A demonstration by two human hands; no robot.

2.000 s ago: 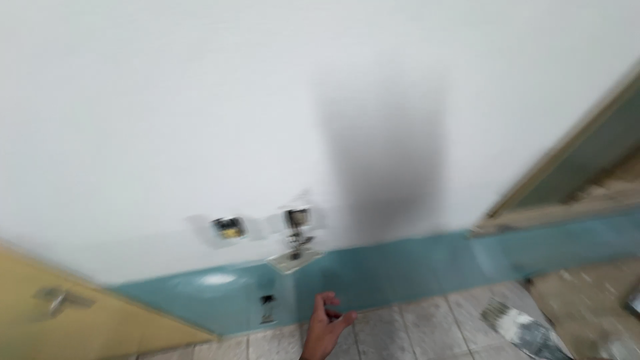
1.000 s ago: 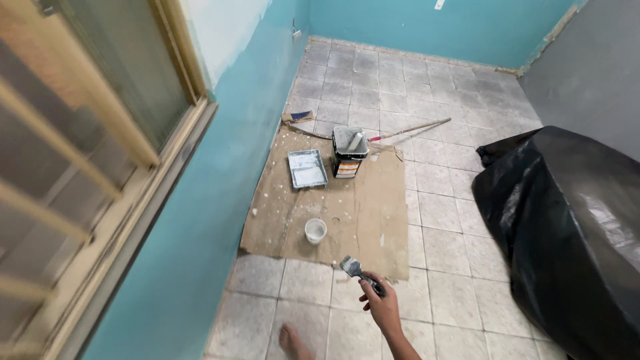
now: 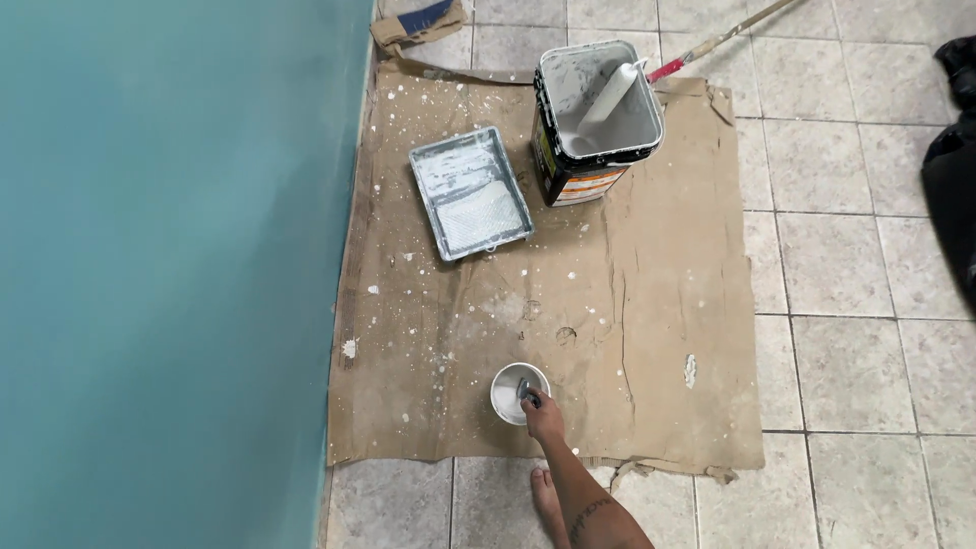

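Observation:
My right hand (image 3: pixel 543 415) grips the handle of a paintbrush (image 3: pixel 524 387), whose head is down inside a small white tub (image 3: pixel 499 396) with whitish paint. The tub stands on a paint-spattered cardboard sheet (image 3: pixel 671 290) near its front edge. Farther back on the cardboard lies a grey paint tray (image 3: pixel 482 194) coated with white paint. Right of the tray stands a square paint bucket (image 3: pixel 583 171) with a white paint roller (image 3: pixel 608 97) leaning inside it. My left hand is out of view.
A teal wall (image 3: pixel 168 267) runs along the left. Torn cardboard with a blue patch (image 3: pixel 423 19) lies at the back, a pole with a red end (image 3: pixel 709 46) beside the bucket. Black plastic (image 3: pixel 953 168) is at the right edge; a bare foot (image 3: pixel 547 496) rests on the tiles (image 3: pixel 858 366).
The brush, held above the floor beside the tub a second ago, is now inside the tub. The view has swung from the white wall down to the floor.

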